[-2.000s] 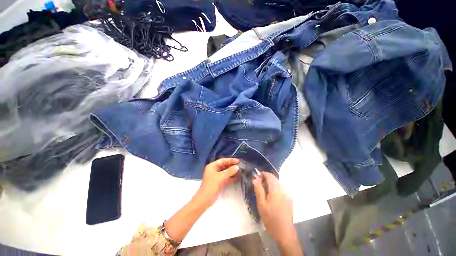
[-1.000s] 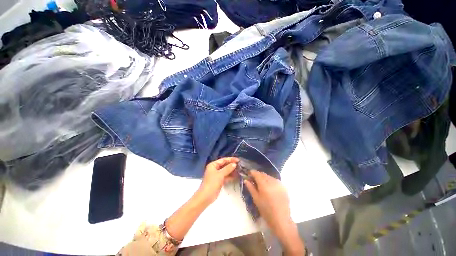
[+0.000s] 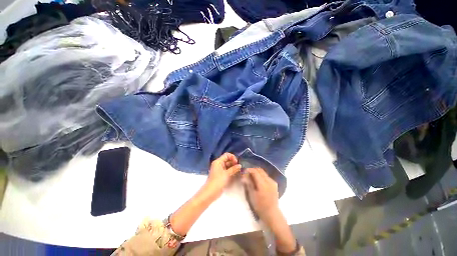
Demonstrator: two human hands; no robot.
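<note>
A mid-blue denim jacket (image 3: 215, 117) with pale stitching lies crumpled on the white table. My left hand (image 3: 224, 171) pinches the jacket's edge near the table's front, fingertips together. My right hand (image 3: 261, 190) is just right of it, fingers curled close to the same edge, near the folded cuff or sleeve end (image 3: 265, 167). Whatever my right fingers hold is hidden and blurred; no tool can be made out clearly now.
A second denim jacket (image 3: 386, 85) lies at the right over olive-green cloth (image 3: 426, 172) hanging past the table edge. A black smartphone (image 3: 110, 181) lies left of my hands. A plastic-wrapped bundle (image 3: 75, 80) is at the left. Black cords (image 3: 150, 25) lie beyond.
The small metal glint seen earlier at my right fingers no longer shows clearly. My right hand has turned more upright beside my left fingertips. The view has shifted slightly.
</note>
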